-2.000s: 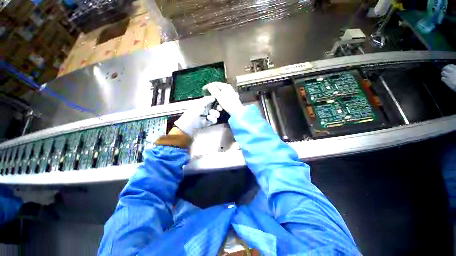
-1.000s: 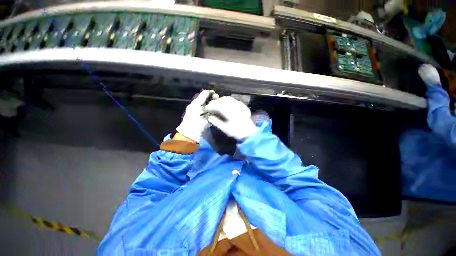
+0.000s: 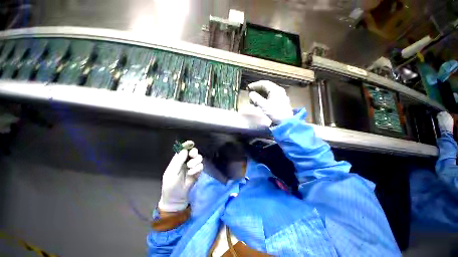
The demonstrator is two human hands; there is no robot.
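Note:
My left hand [image 3: 180, 175], in a white glove, holds a small dark green piece [image 3: 178, 146] at its fingertips, low in front of the near rail. My right hand [image 3: 271, 100], also gloved in white, is over the conveyor just right of the row of boards. Its fingers are curled; a small dark spot shows near the fingertips, and I cannot tell whether it holds anything. Several green circuit boards [image 3: 195, 80] stand edge to edge between the rails at the left.
A black bin of thin green pieces [image 3: 271, 45] sits beyond the far rail. A board in a black carrier [image 3: 385, 108] lies on the line at the right. Another person's gloved hand [image 3: 445, 122] is at the far right. The near rail [image 3: 125, 102] crosses the view.
My hands were together near the chest and are now apart. The right has moved forward over the conveyor; the left has moved lower, with the small green piece now visible. The view has shifted.

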